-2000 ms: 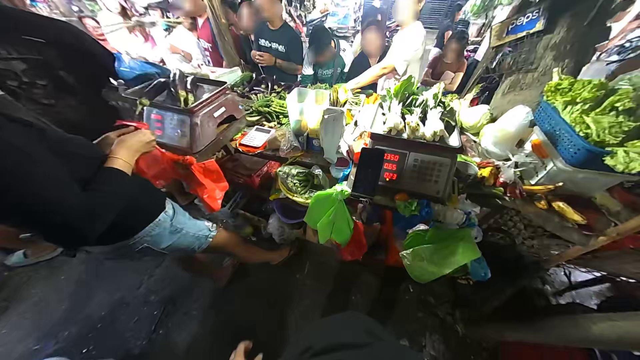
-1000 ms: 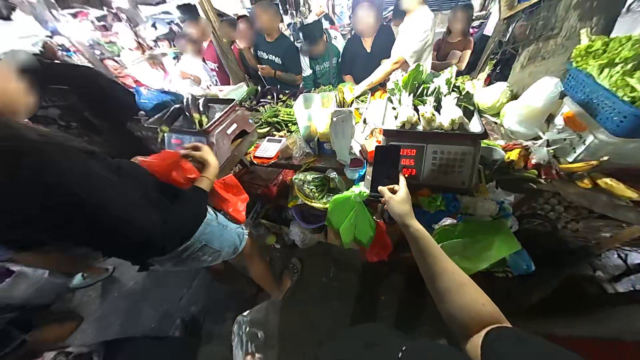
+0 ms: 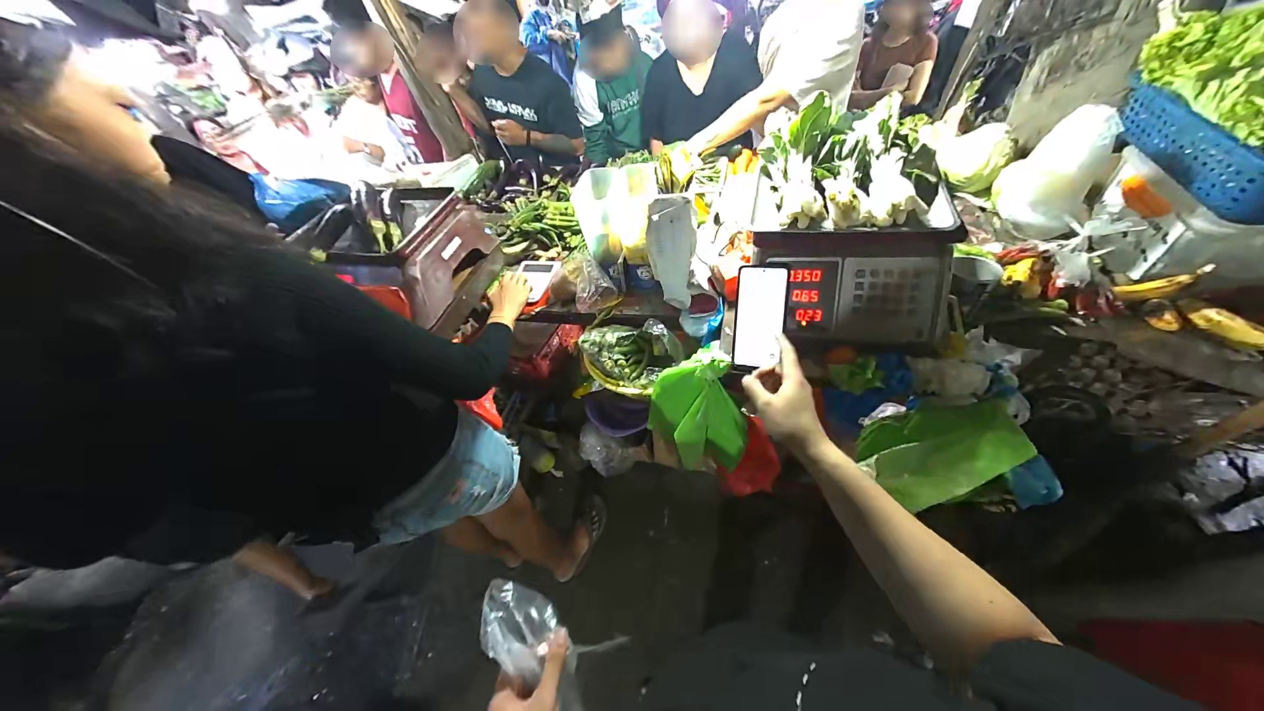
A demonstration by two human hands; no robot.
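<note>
My right hand [image 3: 785, 395] reaches out with its fingers at the lower edge of a smartphone [image 3: 760, 316], whose screen is lit white. The phone stands upright against the front of a digital weighing scale [image 3: 889, 296] with red digits. Leafy greens with pale stems [image 3: 849, 183] lie on the scale's tray. Low in the view, my left hand [image 3: 535, 681] holds a clear plastic bag [image 3: 518, 622]. A green plastic bag [image 3: 699, 410] hangs just left of my right hand, beside a red one [image 3: 752, 459].
At left, a co-worker in black reaches a hand [image 3: 511, 296] to a small device [image 3: 538, 279] near a second scale [image 3: 449, 262]. Several people stand behind the stall. Bagged green vegetables [image 3: 627, 355], bananas [image 3: 1165, 286] and a blue basket of lettuce [image 3: 1195, 148] surround the scale.
My right arm has come into view and reached the phone, whose dark screen is now lit. The clear bag in my left hand has come more into view. The co-worker's hand has moved right to the small device.
</note>
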